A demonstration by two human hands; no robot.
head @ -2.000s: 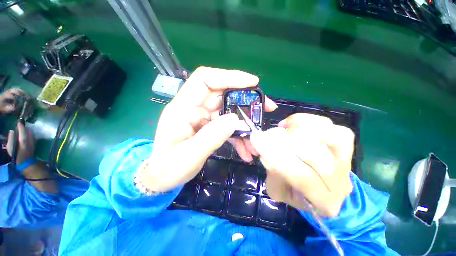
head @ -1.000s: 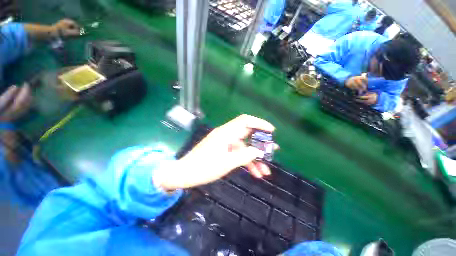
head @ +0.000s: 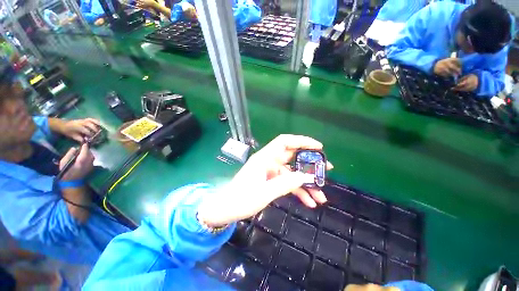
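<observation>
A black rounded-square watch housing (head: 310, 165) shows its open side, with a blue circuit board at its upper end and a pale and reddish part lower down. My left hand (head: 267, 177) holds it by the edges between thumb and fingers, above the black blister tray (head: 336, 224). The pockets of the tray show as a grid. Only a small part of my right hand (head: 373, 287) shows, cut off by the bottom edge, beside a blue sleeve. Its fingers and anything in them are out of the picture.
A metal upright (head: 226, 74) stands behind my left hand. A black soldering station (head: 173, 133) with a yellow sponge tray (head: 141, 129) is at the left, near a neighbour's hands. Another worker (head: 455, 51) bends over a black tray at upper right. A phone-like slab (head: 501, 281) is at lower right.
The view has tilted up and swung, bringing other workers in. My right hand with the tweezers has left the housing and moved down to the bottom edge. My left hand still holds the housing.
</observation>
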